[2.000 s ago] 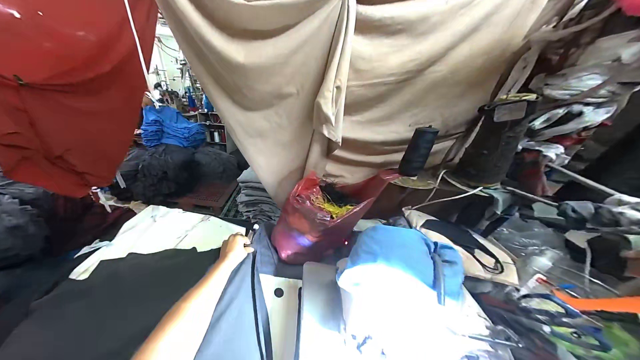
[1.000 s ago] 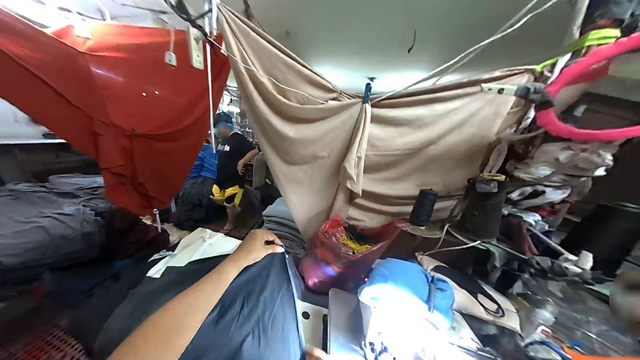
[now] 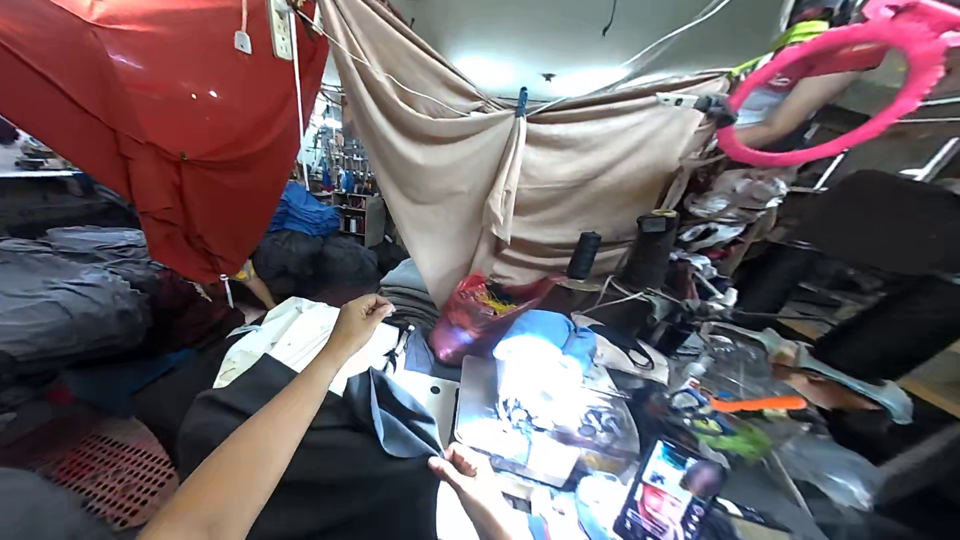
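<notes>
Dark fabric [image 3: 322, 450] lies over the near part of the work surface, one edge folded up to show a blue-grey side. My right hand [image 3: 469, 469] pinches that edge between thumb and fingers, at the lower middle. Higher up and to the left, my left hand [image 3: 365, 319] is raised over white fabric [image 3: 289, 337], fingertips pressed together; whether they hold something small I cannot tell. A white plate with a dark round hole [image 3: 435, 389] shows beside the fabric. Right of it are a grey metal machine plate [image 3: 474, 397] and a brightly lit blue cloth [image 3: 577, 341].
Behind stand a red plastic bag [image 3: 461, 322] with yellow scraps and a black thread cone [image 3: 583, 255]. A lit phone [image 3: 664, 491] and an orange-handled tool [image 3: 757, 403] lie right. Red cloth [image 3: 172, 150] and beige cloth [image 3: 420, 150] hang ahead. Parts of other people show at upper right and left.
My left hand has come off the dark fabric that it was on one second ago. My right hand, barely in view then, now grips the fabric edge. The person seated behind is mostly hidden now.
</notes>
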